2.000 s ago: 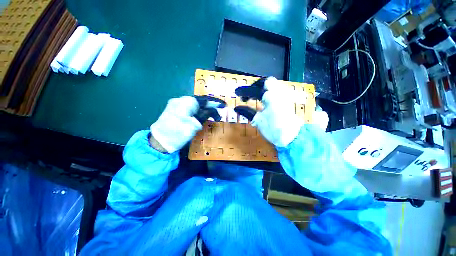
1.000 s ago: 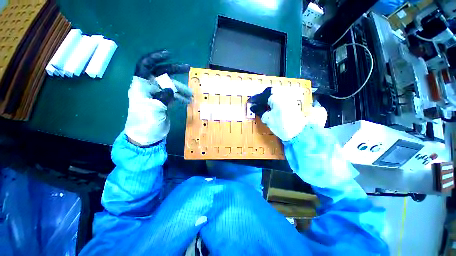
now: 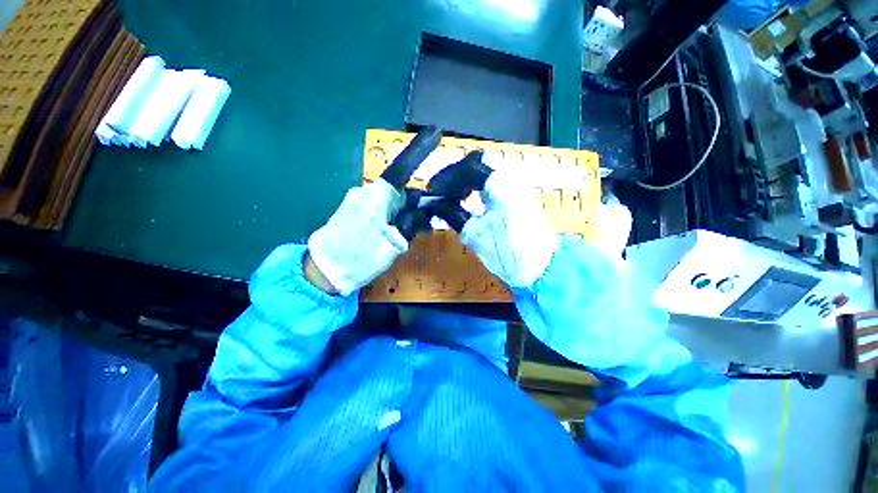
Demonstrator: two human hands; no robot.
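Observation:
An orange-brown fixture plate (image 3: pixel 438 265) lies at the bench's near edge, with rows of slots. White pieces (image 3: pixel 520 166) show in its upper rows, partly covered by my hands. My left hand (image 3: pixel 356 236), in a white glove with black fingertips, is over the plate's left part, its fingers closed around a small white block (image 3: pixel 426 200) that is mostly hidden. My right hand (image 3: pixel 510 231), gloved alike, is over the plate's middle, its black fingertips meeting those of my left hand. Whether it pinches a piece is hidden.
White bundles (image 3: pixel 159 104) lie at the bench's left beside a tall stack of fixture plates (image 3: pixel 48 106). A black shallow tray (image 3: pixel 481 91) sits behind the working plate. A white machine with a screen (image 3: pixel 741 289) stands at right. A blue-lined bin (image 3: pixel 82 414) is at lower left.
My left hand has moved right from beside the plate onto it, with the white block. My right hand has shifted slightly left, and the fingertips of both hands now meet.

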